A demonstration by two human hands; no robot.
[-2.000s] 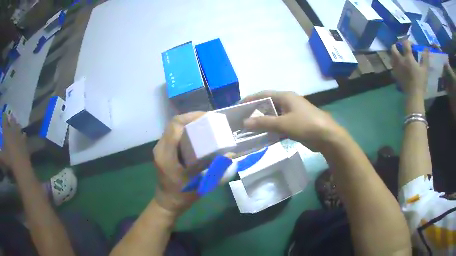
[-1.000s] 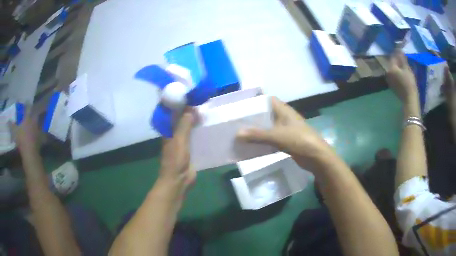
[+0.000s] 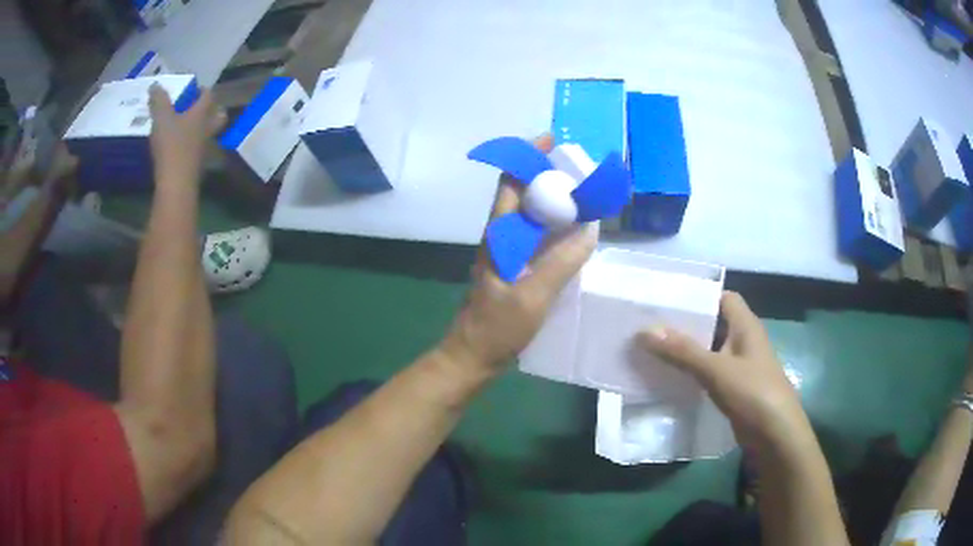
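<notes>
My left hand [image 3: 517,293] holds the mini fan [image 3: 551,198], with its blue blades and white hub facing up. The fan is just left of the white inner box [image 3: 651,320]. My right hand [image 3: 736,368] grips the right end of this inner box, thumb on its near face. The box's upper edge shows an opening; its inside is mostly hidden. Below it is an open white carton [image 3: 672,429] with a pale, unclear item inside. Two blue boxes stand on the table ahead, a lighter one [image 3: 590,119] and a darker one [image 3: 658,160].
White table [image 3: 469,96] lies ahead over a green floor [image 3: 352,309]. White-and-blue boxes stand at left [image 3: 347,126] and right [image 3: 870,208]. At left, a person's hand [image 3: 179,123] touches a box. Another person's forearm [image 3: 939,453] shows at the right edge.
The view has swung left, so the scene sits further right. The fan, low by my left hand at first, is now raised and facing up. The inner box has turned, hiding its inside.
</notes>
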